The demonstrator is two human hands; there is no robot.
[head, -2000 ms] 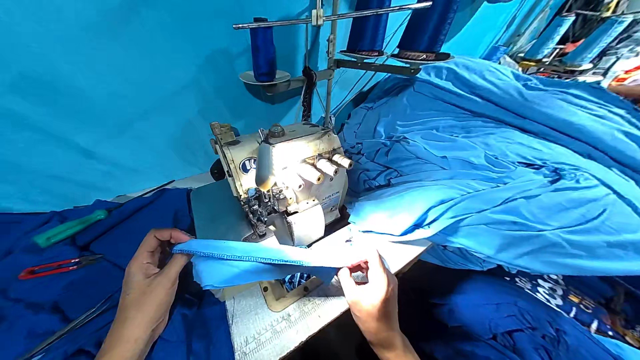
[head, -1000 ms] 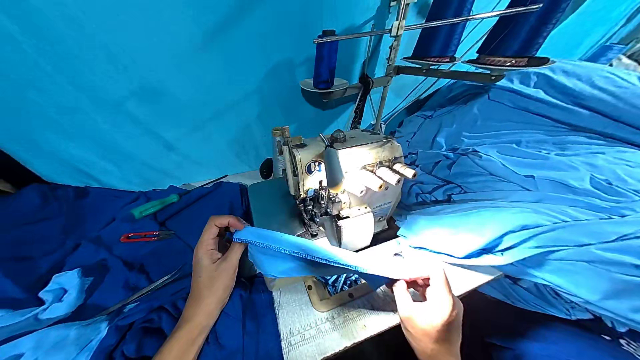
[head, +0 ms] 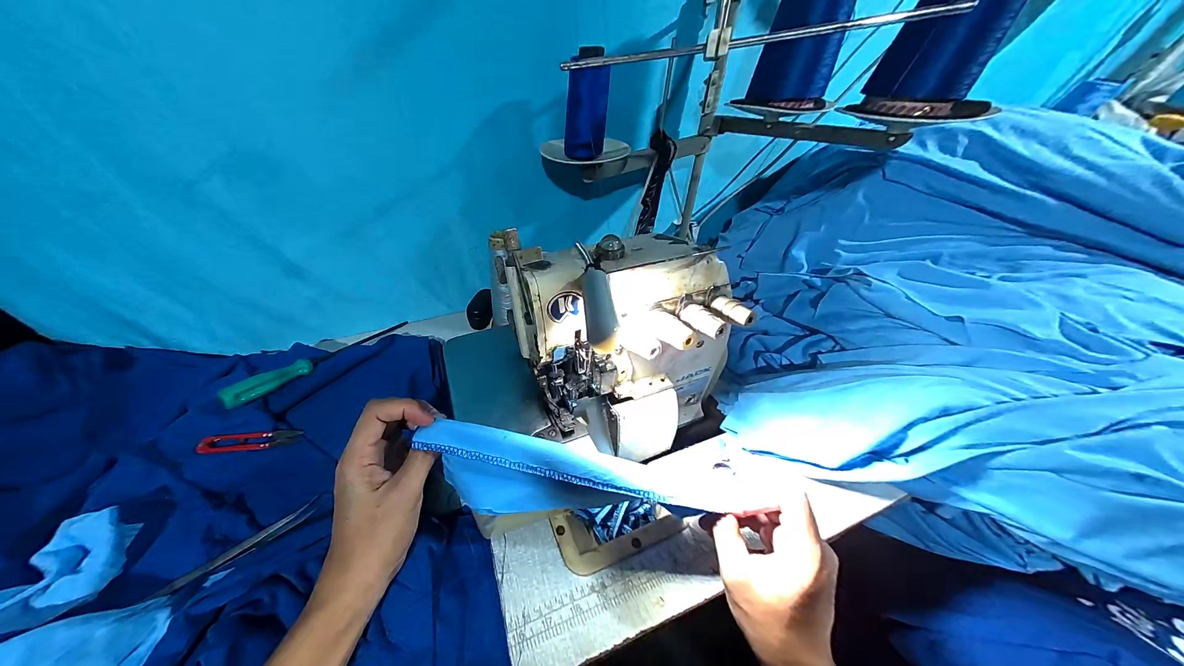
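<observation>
A folded strip of light blue fabric [head: 518, 472], with dark blue overlock stitching along one edge, stretches between my hands. My left hand [head: 384, 481] pinches its left end between thumb and fingers. The right end is in the fingers of my right hand [head: 777, 564], low on the right. Just behind the strip stands a white Jack overlock sewing machine [head: 638, 314], its needle and presser foot area facing the cloth. Strong light washes out the fabric near my right hand. Below the strip, fabric scraps [head: 618, 520] show inside a frame-like opening in the table.
Dark blue cloth [head: 370, 370] covers the left side, bearing a green-handled screwdriver [head: 268, 382], red thread snips [head: 248, 441] and light blue scraps [head: 83, 560]. Blue thread cones [head: 800, 55] stand above the machine. Light blue fabric [head: 971, 305] is heaped on the right. The table [head: 573, 610] has ruler markings.
The view has shifted left, so the machine sits farther right than at first. Both hands still hold the strip, stretched out in much the same way.
</observation>
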